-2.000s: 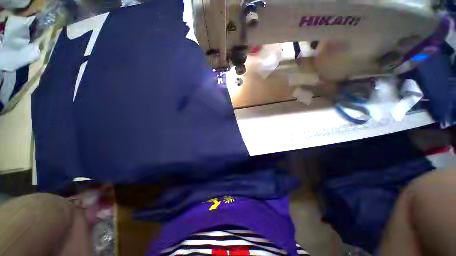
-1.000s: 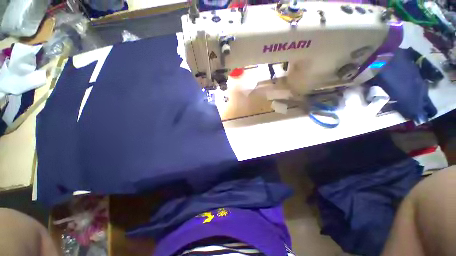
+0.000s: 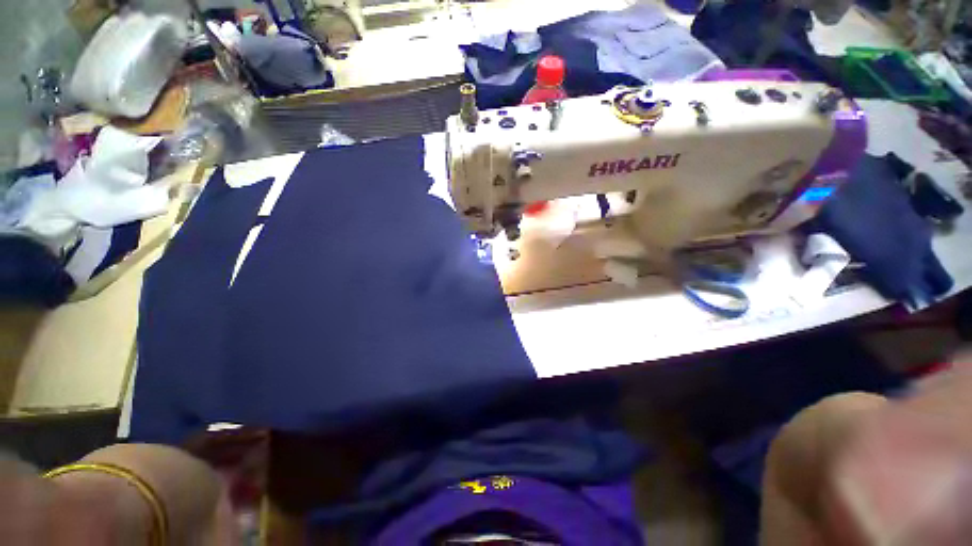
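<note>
A large dark navy fabric piece [image 3: 362,309] lies flat over the left of the white machine table and hangs over its front edge. Its right edge is at the needle area [image 3: 485,251] of the white HIKARI sewing machine [image 3: 597,160], beside a bright light. A narrower navy part lies at its left, with white gaps showing between. My left hand [image 3: 128,496] is low at the left, blurred and cut off, with a yellow bangle at the wrist. My right hand [image 3: 906,469] is a blurred skin shape at the lower right edge. Fingers are not clear on either.
Blue loops, perhaps scissors [image 3: 716,296], and a curled white strip [image 3: 826,261] lie right of the needle. Navy cloth [image 3: 885,235] is heaped at the machine's right end. A red-capped bottle [image 3: 549,80] stands behind the machine. White scraps [image 3: 107,187] clutter the left side.
The view has tilted up, showing more behind the machine. A bangle and blurred skin shapes now show at the lower corners. The fabric looks unmoved on the table.
</note>
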